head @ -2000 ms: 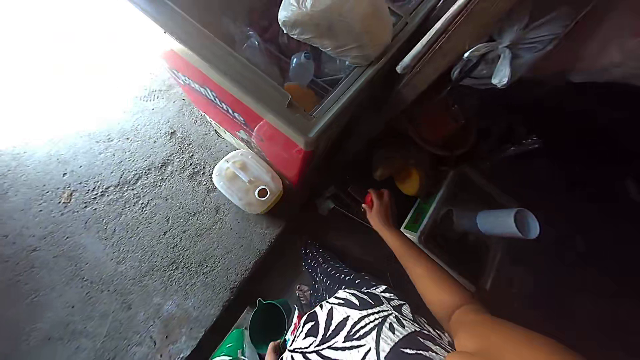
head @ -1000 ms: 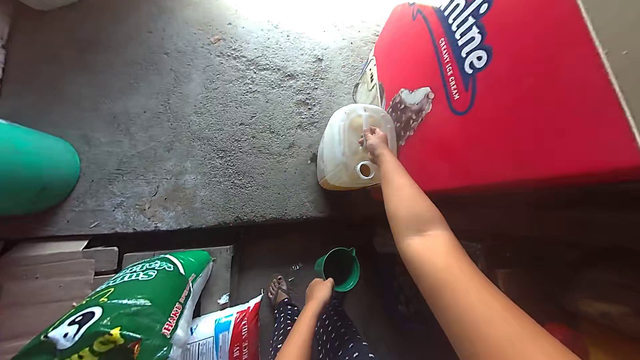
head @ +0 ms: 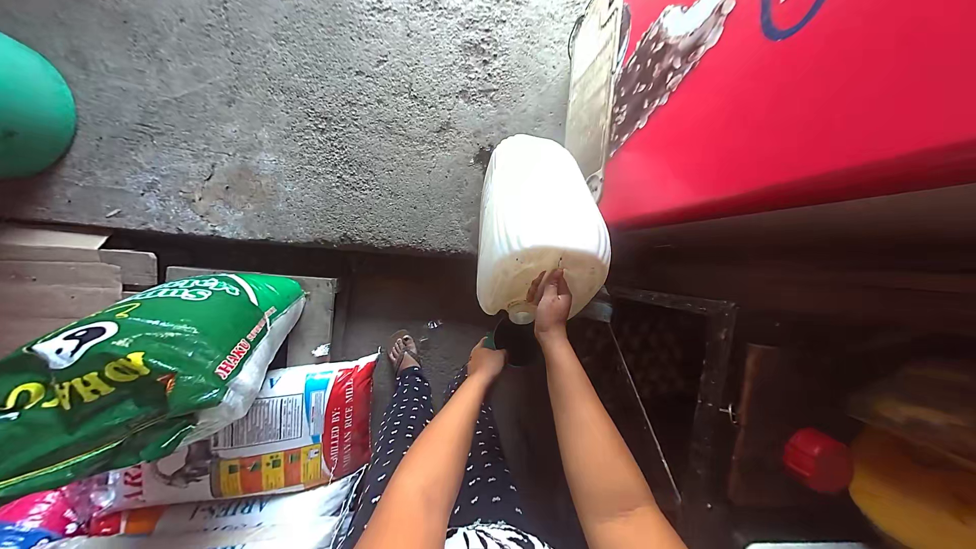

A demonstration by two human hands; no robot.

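A translucent white plastic jerrycan (head: 541, 206) is tipped toward me over the edge of the concrete ledge, its open mouth pointing down. My right hand (head: 553, 305) grips the jerrycan by its handle. Just below the mouth, my left hand (head: 486, 360) holds a dark green plastic pitcher (head: 517, 343) by its handle side. The mouth is over or very near the pitcher's rim; whether liquid is flowing cannot be made out.
The rough concrete ledge (head: 343, 130) spans the upper left, with a green container (head: 30, 110) at its far left. A red freezer (head: 801, 114) stands at right. Filled sacks (head: 152, 366) lie at lower left. A red cap (head: 817, 460) and a dark metal frame (head: 713, 366) are at lower right.
One second ago the jerrycan stood upright on the ledge with my right hand on its handle. It is now tilted toward me, with the pitcher in my left hand beneath its mouth.
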